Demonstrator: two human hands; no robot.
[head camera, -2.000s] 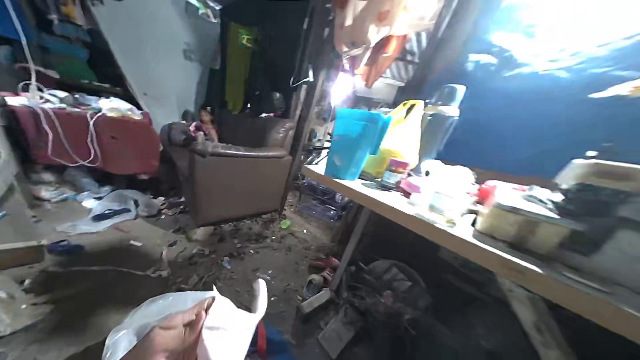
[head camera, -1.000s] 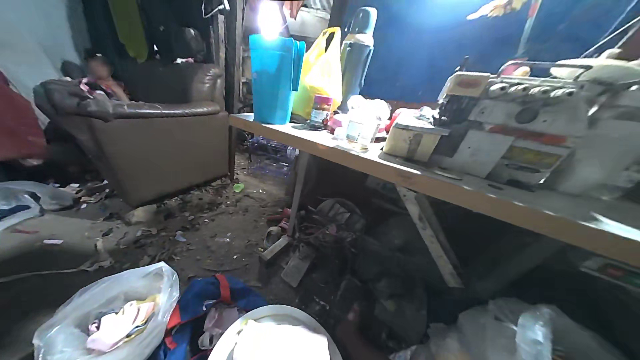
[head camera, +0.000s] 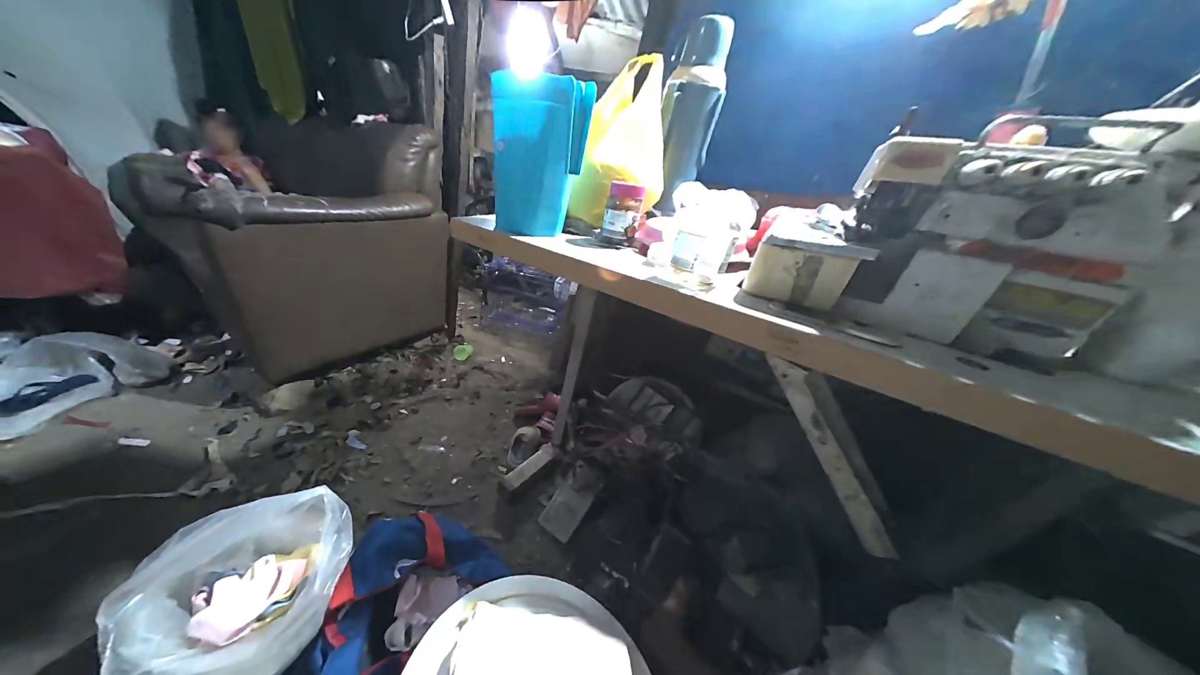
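Observation:
Neither of my hands shows in the head view. Low in the frame, a clear plastic bag (head camera: 141, 600) stands open with pink, yellow and dark cloth pieces (head camera: 251, 600) inside. Beside it lies a blue fabric bag with red straps (head camera: 459, 548), a pale pink thing partly on it. At the bottom edge a round white container (head camera: 539, 589) holds brightly lit white material (head camera: 539, 647). On the workbench (head camera: 647, 286) at the right stands an overlock sewing machine (head camera: 1031, 244), with a small cream box (head camera: 802, 267) at its left.
The bench also carries a blue pitcher (head camera: 532, 155), a yellow plastic bag (head camera: 619, 141), a flask (head camera: 694, 112) and a jar (head camera: 621, 211). Wooden legs (head camera: 830, 459) and dark clutter lie beneath. A person (head camera: 223, 150) is on a brown armchair (head camera: 323, 281). Scraps (head camera: 375, 403) litter the floor.
Two seconds ago a hand held white material over a plastic bag at the bottom; no hand shows now. The view has swung right, bringing the sewing machine into sight.

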